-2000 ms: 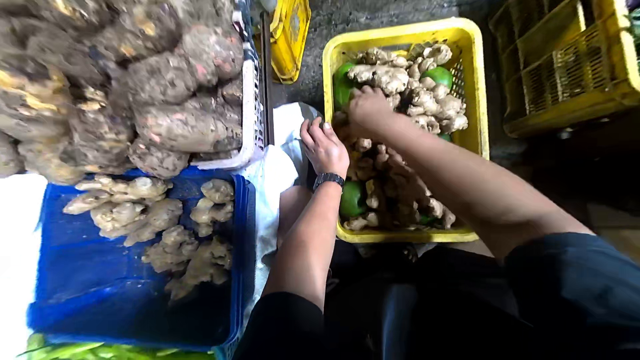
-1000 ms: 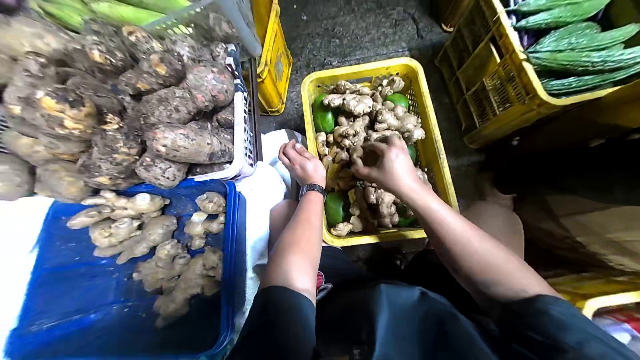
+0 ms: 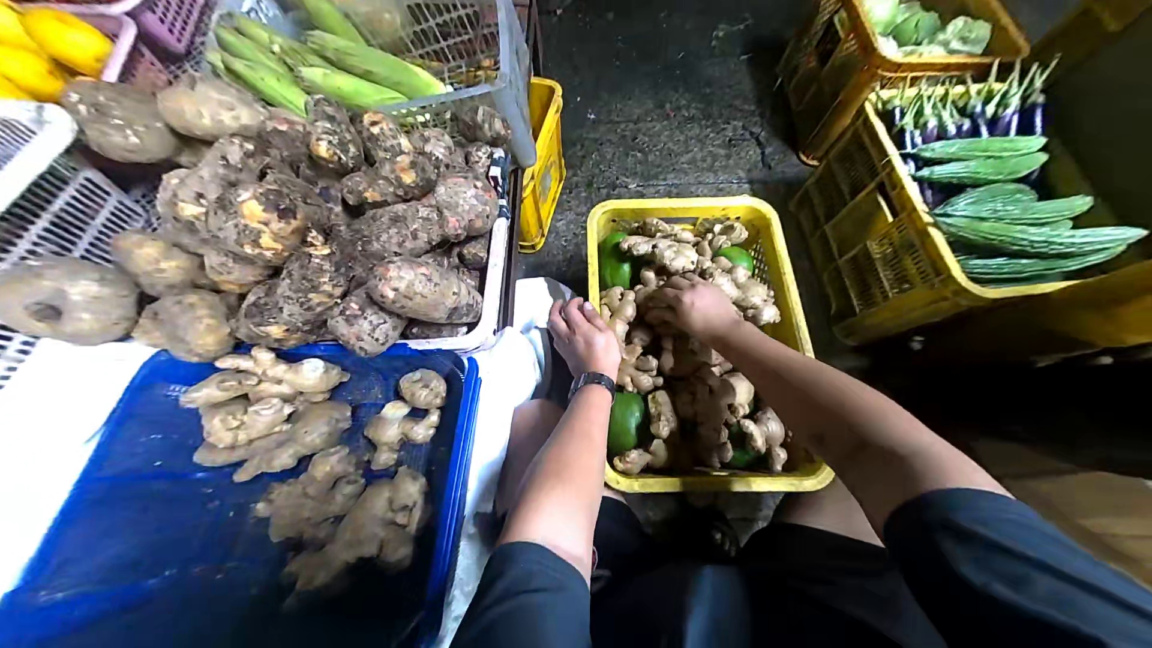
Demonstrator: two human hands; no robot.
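Note:
A yellow plastic crate in front of my legs holds ginger roots and several green round items that look like fruits or vegetables. My right hand reaches into its middle, fingers bent down on the ginger; whether it grips a piece is hidden. At the crate's left rim rests my left hand, its fingers slightly spread, with no item visible in it. To the left, more ginger pieces lie in a blue plastic tray.
Muddy taro-like tubers fill a white basket at upper left, below corn in husks. A yellow crate with bitter-melon-like green vegetables and eggplants stands right. Cabbages are behind it.
My right hand has shifted within the crate over the ginger, while my left hand has stayed near the left rim. The view has shifted, showing more crates around.

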